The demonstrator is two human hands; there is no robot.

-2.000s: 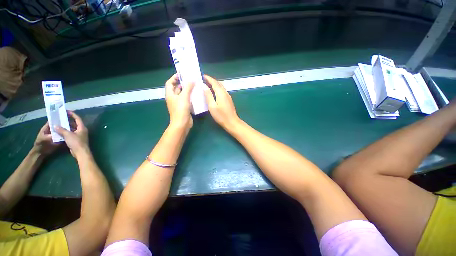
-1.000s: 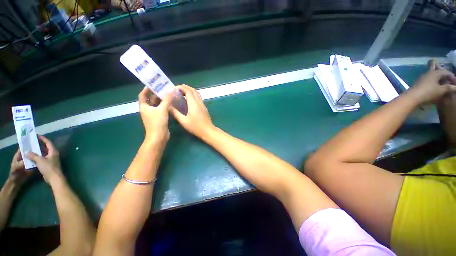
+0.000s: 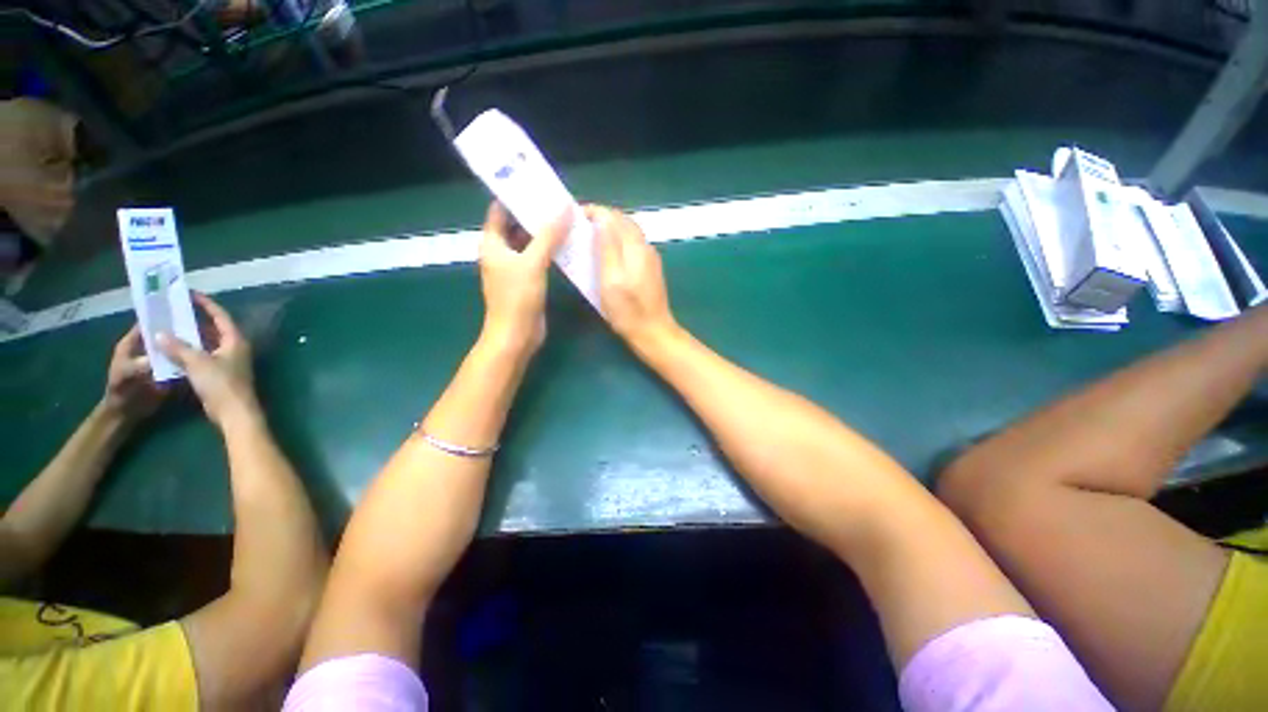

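Note:
A white folding carton (image 3: 517, 170) with small dark print is held above the far part of the green bench, its upper end tilted to the left. A small flap sticks up at its upper left end. My left hand (image 3: 515, 278) grips its left side with the thumb on the face. My right hand (image 3: 629, 274) is wrapped around its lower right side. The carton's lower end is partly hidden by my fingers.
A neighbour's hands (image 3: 188, 365) hold a white printed box (image 3: 156, 292) at left. At right an erected carton (image 3: 1099, 237) lies on flat cartons (image 3: 1037, 257). A bent arm (image 3: 1071, 445) rests at the right bench edge. A white strip (image 3: 821, 209) crosses the bench.
Two seconds ago the carton stood nearly upright with open flaps on top; now it tilts left. Since one second ago the whole view has shifted, and my hands still hold the carton.

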